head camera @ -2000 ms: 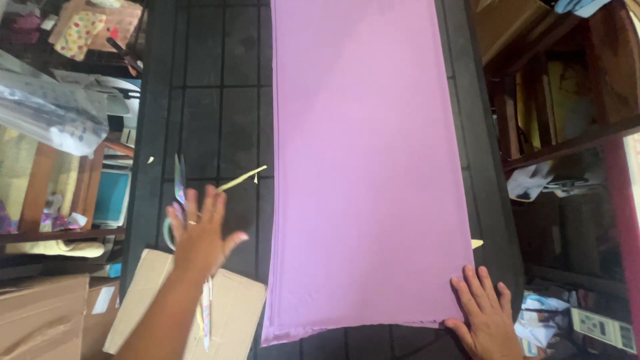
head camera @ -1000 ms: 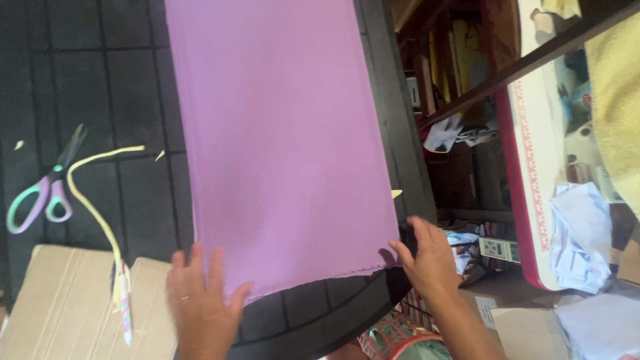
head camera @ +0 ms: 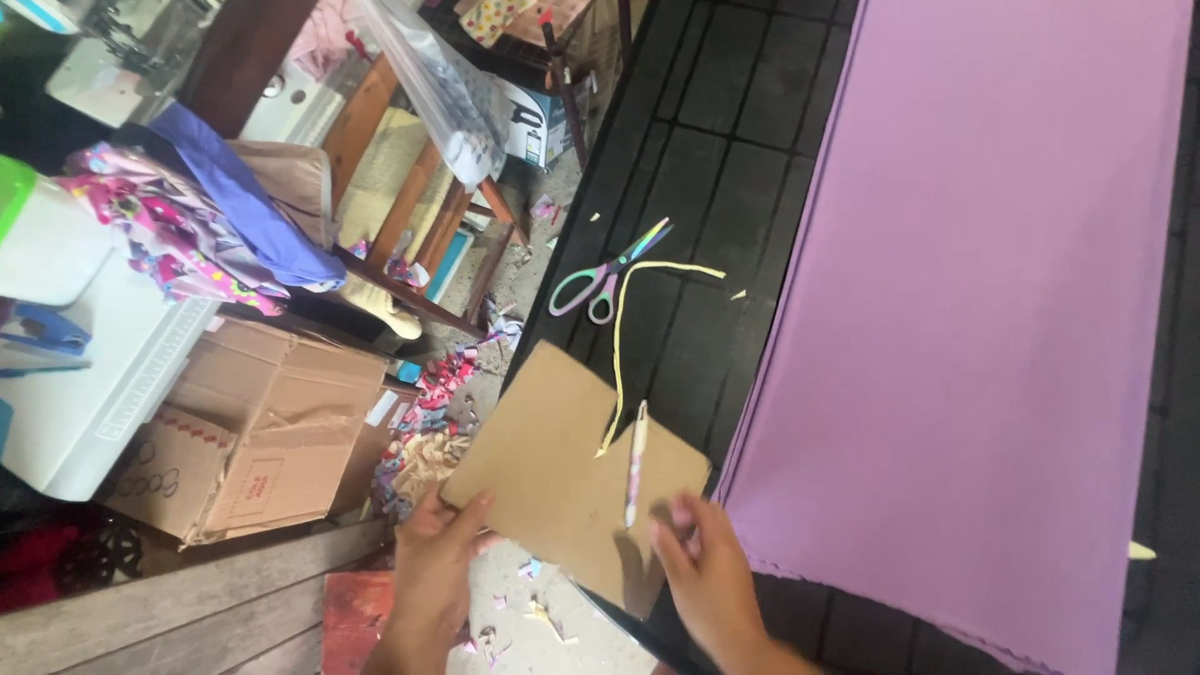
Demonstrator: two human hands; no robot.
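Observation:
My left hand point(head camera: 439, 562) grips the lower left corner of a brown cardboard piece point(head camera: 534, 441), thumb on top. My right hand point(head camera: 698, 567) is over the cardboard's right part, fingers curled, close to a pen with a patterned barrel point(head camera: 636, 469) that lies on it; whether those fingers touch anything cannot be told. A thin yellow fabric strip point(head camera: 619, 347) runs from the cardboard onto the black table. Scissors with pastel handles point(head camera: 609, 277) lie beside the strip, blades slightly apart. Layered purple fabric point(head camera: 956, 328) is spread flat on the right, its raw edge near my right wrist.
The black table point(head camera: 694, 187) has a left edge, beyond which fabric scraps point(head camera: 441, 384) litter the floor. A cardboard box point(head camera: 262, 431), a wooden chair or rack point(head camera: 403, 206) and a sewing machine bed point(head camera: 122, 375) with cloth stand at the left. Small yellow scraps lie on the table.
Both hands have left the purple fabric's lower end and moved left to the cardboard, whose corner my left hand now holds. The view has swung left.

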